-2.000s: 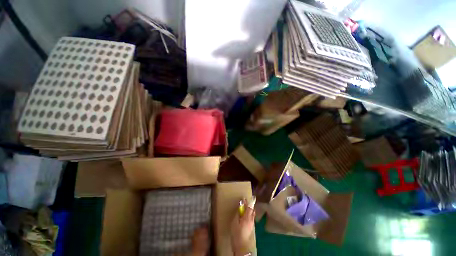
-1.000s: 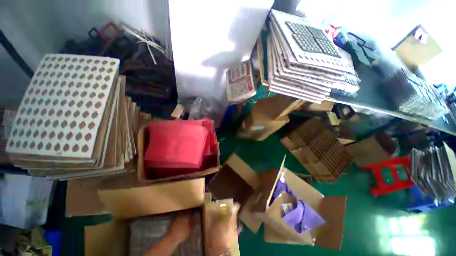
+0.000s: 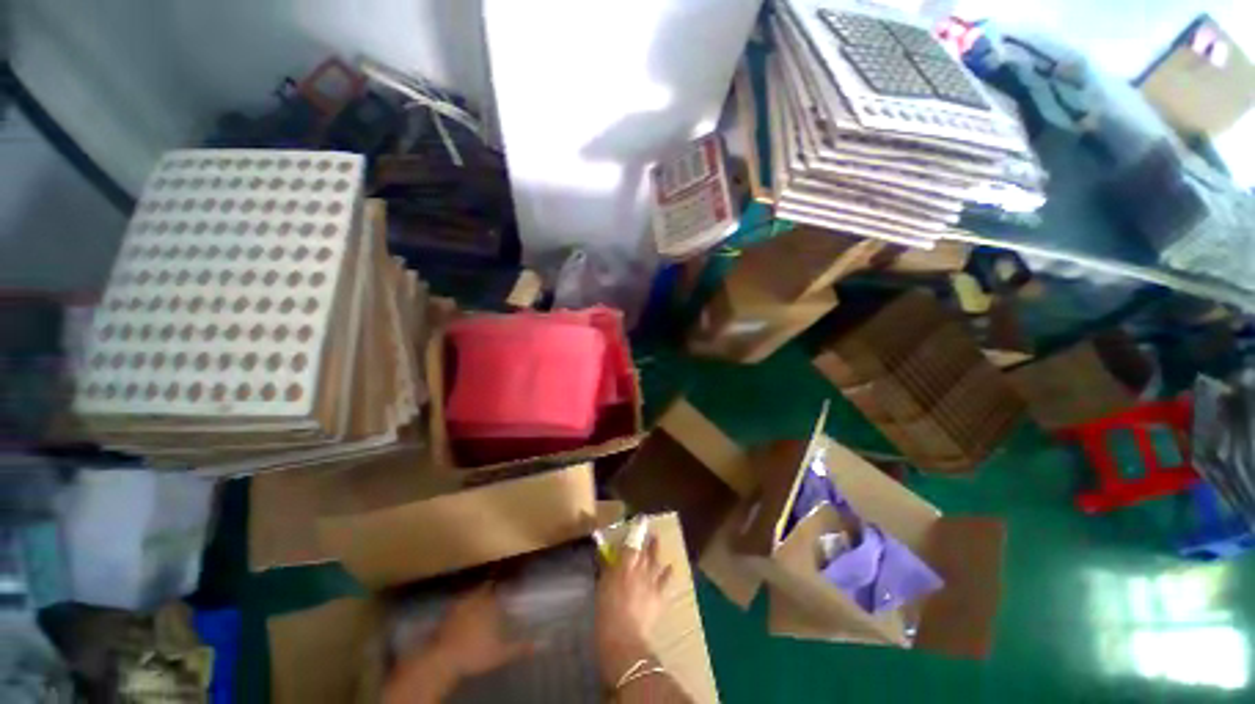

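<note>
An open cardboard carton [image 3: 468, 527] stands at the bottom, its flaps spread. Inside lies a greyish layer of gridded trays [image 3: 558, 605], blurred. My left hand [image 3: 461, 644] is over the left part of this layer, fingers spread and blurred; I cannot tell if it grips anything. My right hand [image 3: 630, 602] is at the carton's right edge by the right flap, with a small yellow thing [image 3: 622, 541] at its fingertips. A bracelet shows at the right wrist.
A stack of perforated boards [image 3: 220, 282] stands left. A box of red material [image 3: 530, 374] is behind the carton. A box with purple material [image 3: 881, 567] and a red stool [image 3: 1131, 454] are on the floor right. More boards [image 3: 908, 165] lie on the bench [image 3: 1087, 261].
My left hand has moved left over the gridded layer since one second ago. My right hand now shows more clearly at the carton's right edge. The camera view has shifted slightly.
</note>
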